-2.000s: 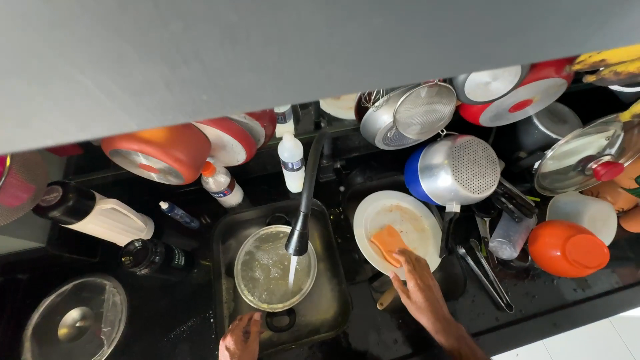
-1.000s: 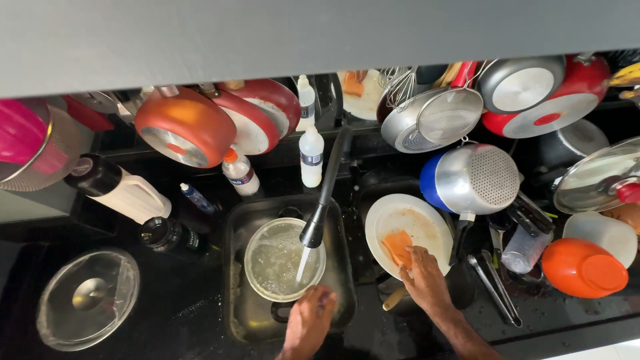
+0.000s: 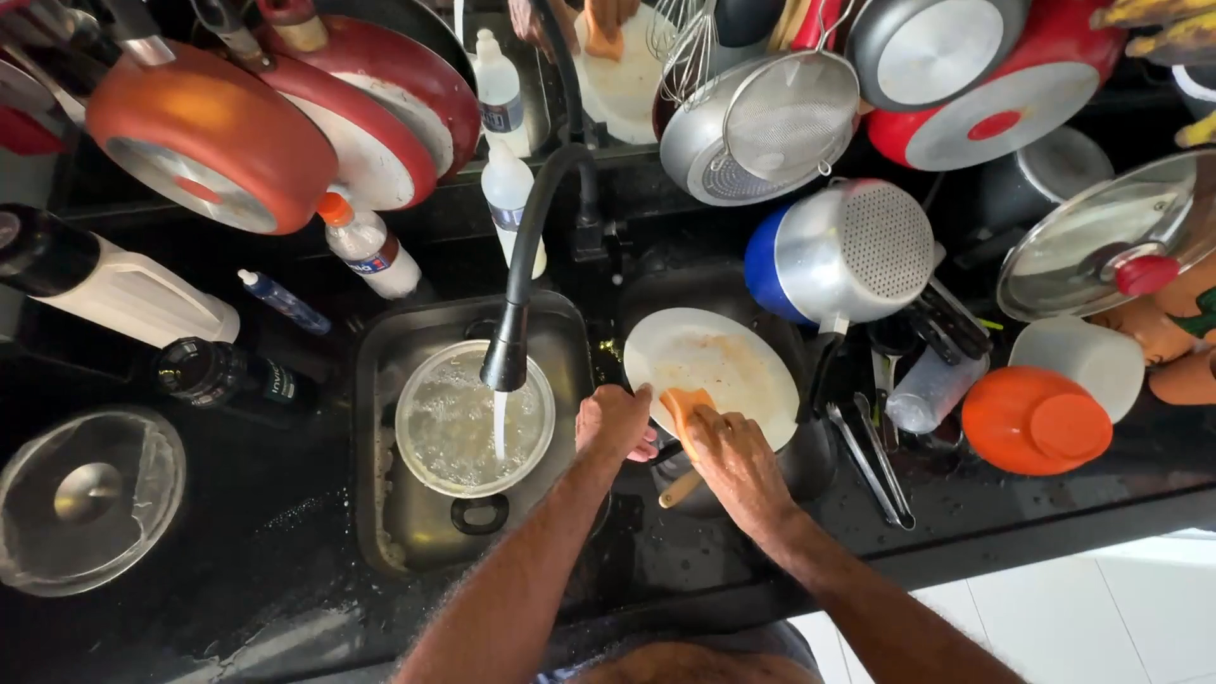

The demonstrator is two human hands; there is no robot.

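My left hand is at the left rim of a white plate, its thumb on the edge; the plate bears brownish residue and lies over the right basin. An orange sponge is in my right hand, pressed on the plate's lower left part. A wooden handle shows below the plate. From the black faucet, water runs into a pot full of water in the left basin.
Left are a glass lid, a black jar and a cream thermos. Plastic bottles stand behind the basin. At right are a metal strainer pot, tongs and an orange bowl. Pans line the back.
My left hand has moved right, from beside the pot to the plate's rim. The right hand keeps the sponge on the plate. Water runs throughout.
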